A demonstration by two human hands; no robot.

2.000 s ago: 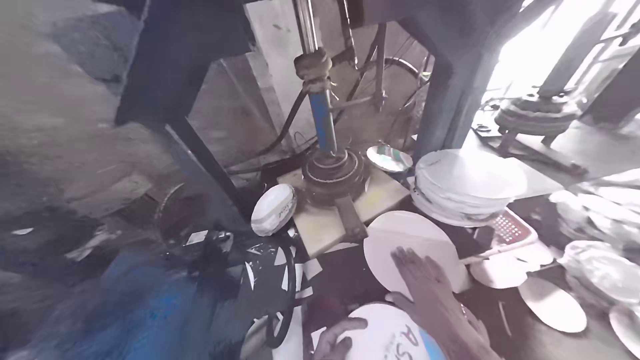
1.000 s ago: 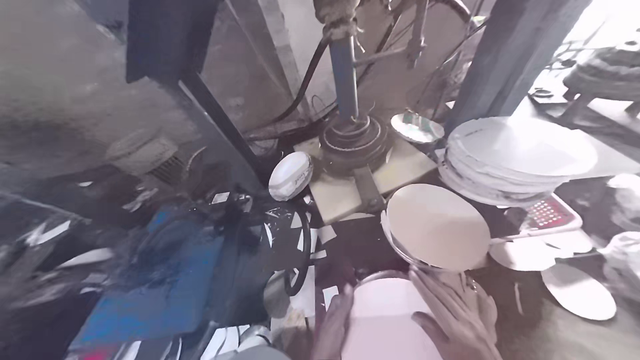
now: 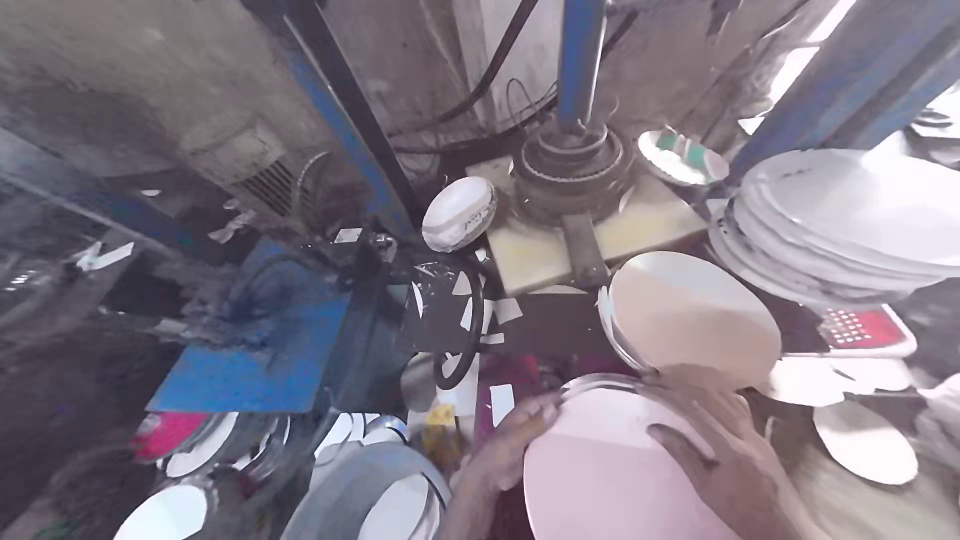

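Both hands are on a stack of round pink sheets or discs [image 3: 607, 472] at the bottom centre. My left hand [image 3: 506, 442] touches its left upper edge. My right hand [image 3: 712, 435] lies over its right upper part, fingers spread toward the edge. Just beyond the right hand is a round cream disc [image 3: 694, 315] on top of a stack. Behind stands a press with a round metal die [image 3: 574, 172] on a yellowish base plate [image 3: 529, 259]. A white oval bowl-like piece [image 3: 459, 214] leans left of the die, and a shiny plate [image 3: 682, 157] lies to its right.
Stacked white plates [image 3: 847, 225] stand at the right, above a red perforated basket [image 3: 866, 328]. A loose white disc [image 3: 865, 442] lies below. Blue press uprights [image 3: 352, 120] rise behind. A black hose loop [image 3: 480, 322], a blue panel [image 3: 255, 352] and a grey basin [image 3: 337, 495] are at left.
The printed white round piece seen under my hands two seconds ago no longer shows; a pink stack is there now. My right hand has moved off the cream disc onto that stack. The view has shifted closer.
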